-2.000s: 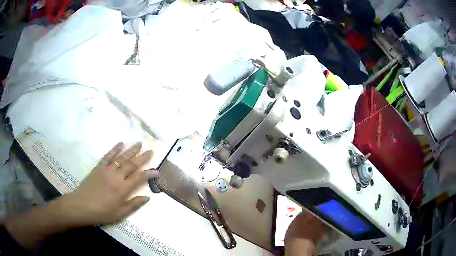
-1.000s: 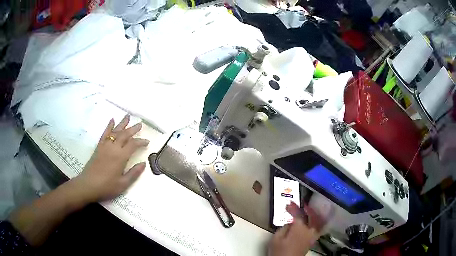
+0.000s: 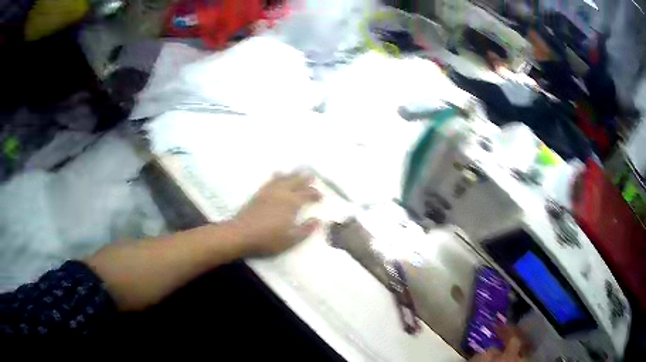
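My left hand (image 3: 280, 212) lies palm down with fingers spread on the pale table edge, beside the overexposed white fabric (image 3: 248, 78). It holds nothing. My right hand (image 3: 511, 343) is cut off by the bottom edge and blurred, with its fingers at the lower end of the smartphone (image 3: 489, 307). The phone has a purple lit screen and lies below the machine head. Whether the fingers grip it or only touch it cannot be told. The sewing machine (image 3: 489, 191) has a green front cover (image 3: 427, 152) and a blue display (image 3: 549, 286).
Reddish-brown thread snips (image 3: 404, 300) lie on the bed plate (image 3: 443, 265). A red box-like object (image 3: 609, 219) stands behind the machine. A red bag (image 3: 223, 21) is at the far table end. Pale cloth (image 3: 78, 205) is heaped at the left, below the table edge.
The view has swung left, so everything sits further right. The phone screen has turned from white to purple. My right hand is lower on the phone. My left hand remains flat on the table.
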